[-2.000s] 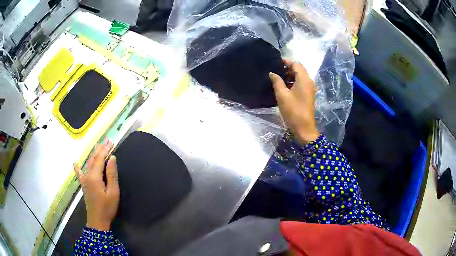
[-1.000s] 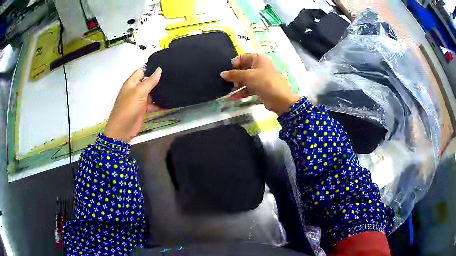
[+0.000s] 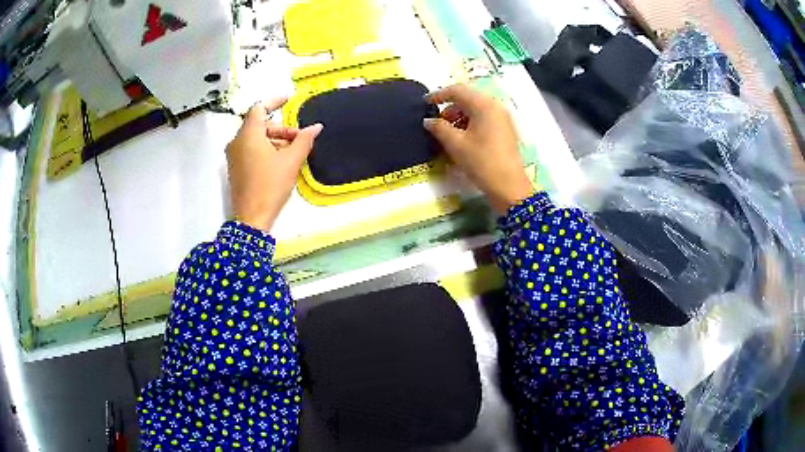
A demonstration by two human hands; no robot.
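A black fabric panel [image 3: 369,134] lies within the yellow frame of the open sewing template [image 3: 340,192]. My left hand [image 3: 269,159] pinches the panel's left edge between thumb and fingers. My right hand [image 3: 481,141] pinches its right edge, near the upper corner. The yellow lid [image 3: 331,26] stands open beyond the frame. The template sits on the white template board [image 3: 203,207] with yellow and green taped edges. A stack of black panels [image 3: 393,366] lies at the table edge, close to my body, between my sleeves.
The sewing machine head [image 3: 163,44] with a red logo is at upper left, a black cable [image 3: 108,221] hanging near it. A second yellow template [image 3: 66,141] is at left. A green small item [image 3: 504,42], loose black pieces [image 3: 596,71] and a clear plastic bag [image 3: 706,168] are at right.
The panel held above the template a second ago is now down in the yellow frame, both hands at its edges. Two seconds ago my right hand was at the bag and my left at the stack.
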